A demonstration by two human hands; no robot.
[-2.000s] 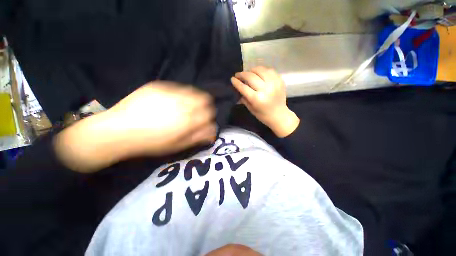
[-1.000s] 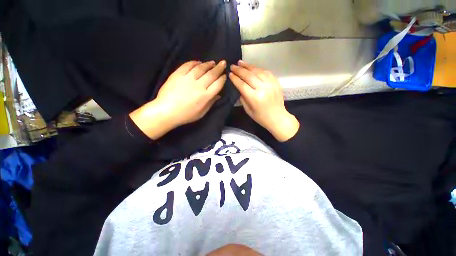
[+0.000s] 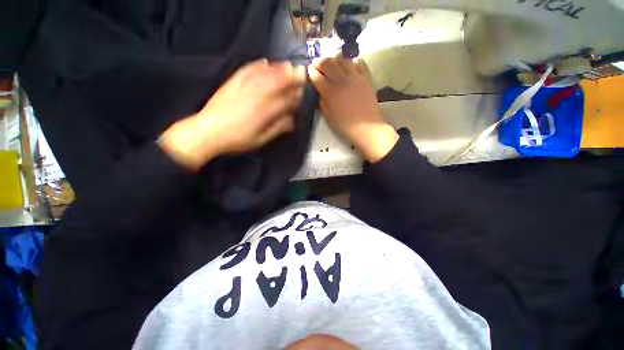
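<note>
A large soft black garment [image 3: 144, 61] covers the table at the upper left and hangs over the front edge. My left hand [image 3: 250, 106] lies on it with fingers bent, gripping the cloth near its right edge; it is slightly blurred. My right hand [image 3: 347, 96] is close beside it, fingertips pressed on the garment's edge just below the presser foot area [image 3: 313, 49]. The fingertips of both hands nearly meet. The pale sewing machine head [image 3: 547, 34] is at the upper right. The fold under my fingers is hard to make out.
A blue bin [image 3: 571, 123] with white pieces stands at the right, a white tape [image 3: 503, 122] hanging beside it. The pale machine bed [image 3: 424, 116] lies right of my hands. A yellow box [image 3: 9, 179] is at the left edge, with blue cloth [image 3: 20, 256] below it.
Both hands have moved up in the picture with the garment edge, towards the presser foot. More of the machine head and needle area now shows at the top.
</note>
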